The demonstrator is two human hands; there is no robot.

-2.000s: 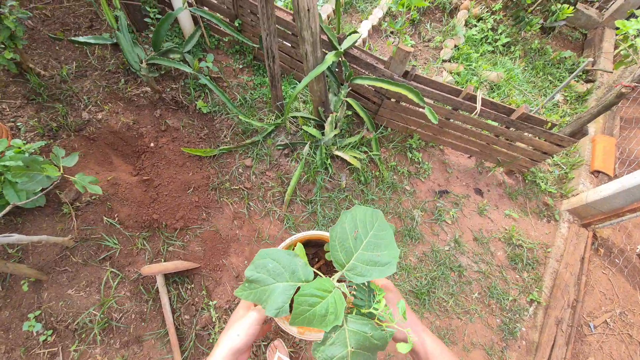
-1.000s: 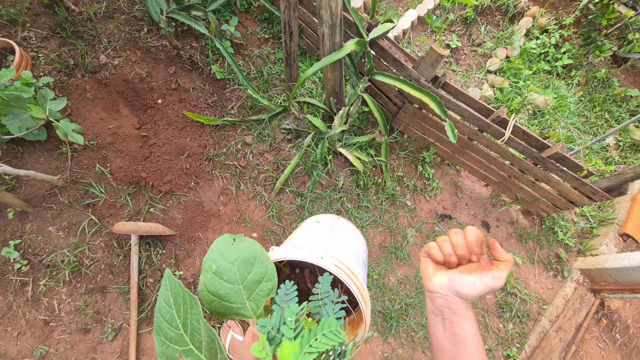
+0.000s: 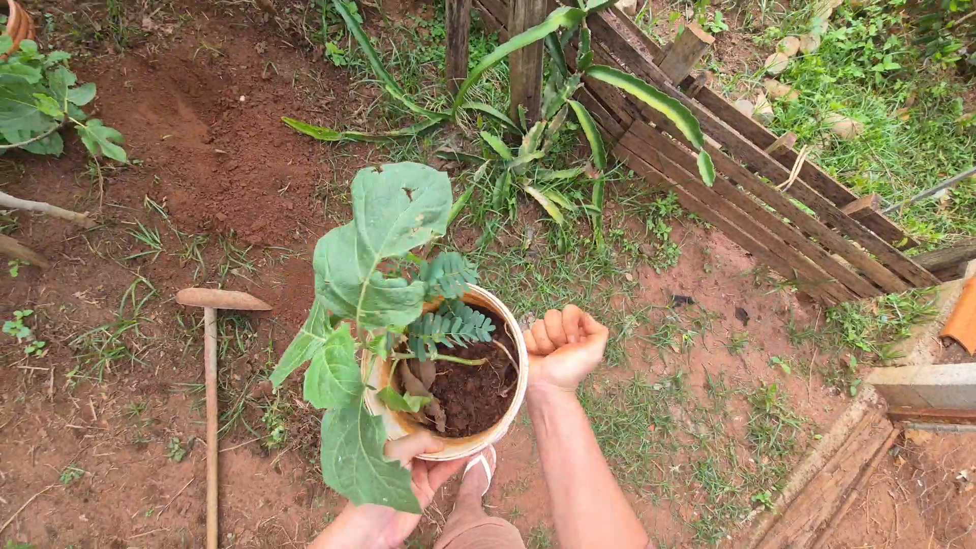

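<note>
A round white plastic bucket [image 3: 518, 381] holds dark soil [image 3: 473, 396] and a plant with broad green leaves [image 3: 381, 252] and small feathery leaves. My left hand [image 3: 423, 465] grips the bucket's near rim at the lower left, partly hidden by a drooping leaf. Curled into a fist, my right hand [image 3: 566, 347] is against or very close to the bucket's right side; nothing shows in it. A hoe [image 3: 211, 412] lies on the ground to the left, its head toward the loosened red soil [image 3: 221, 152].
A slatted wooden fence [image 3: 747, 183] slants across the upper right, with a spiny-edged succulent [image 3: 526, 152] at its posts. A leafy plant [image 3: 46, 99] stands at upper left. Wooden boards [image 3: 831, 473] edge the lower right. My sandalled foot [image 3: 476, 476] is below the bucket.
Two seconds ago both hands were at the bucket's sides. The right hand then came away as a fist and is now back beside the bucket. The bucket has tipped, showing the soil inside.
</note>
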